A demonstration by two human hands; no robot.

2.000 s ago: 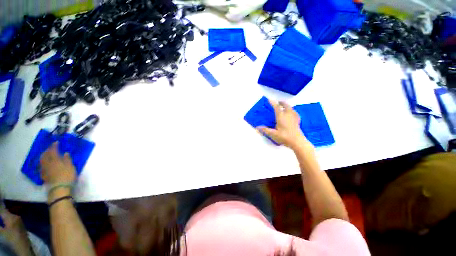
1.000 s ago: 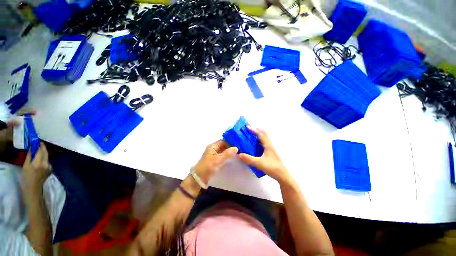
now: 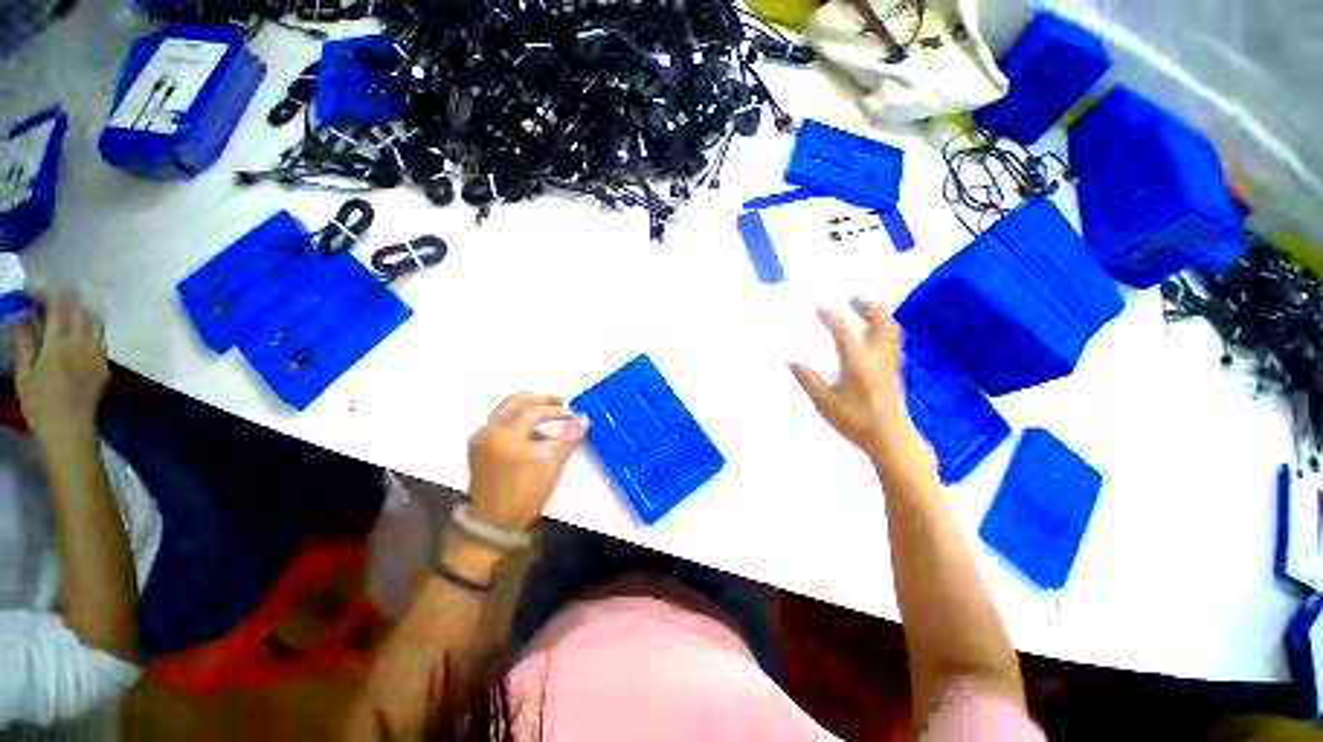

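Note:
A blue insert tray (image 3: 649,439) lies flat on the table in front of me. My left hand (image 3: 525,452) is at its upper left corner, with thumb and fingers closed together there; whether they pinch the tray is unclear. My right hand (image 3: 866,374) is raised with fingers spread, holding nothing, left of the leaning stack of empty trays (image 3: 1011,297). A blue tray (image 3: 950,416) lies by the foot of that stack, beside my right hand. Another small tray pile (image 3: 1042,507) lies further right.
Two filled trays (image 3: 322,331) lie at left with black coils at their far edge. The cable heap (image 3: 580,102) is at the far side, near a printed card (image 3: 839,218) and a cloth bag (image 3: 911,55). Stacked printed packs (image 3: 182,102) stand far left. A neighbour's hand (image 3: 61,363) is at the left edge.
The tray that was in both hands now lies flat on the table. My right hand has moved right, toward the stack. A tray now lies at the foot of the stack.

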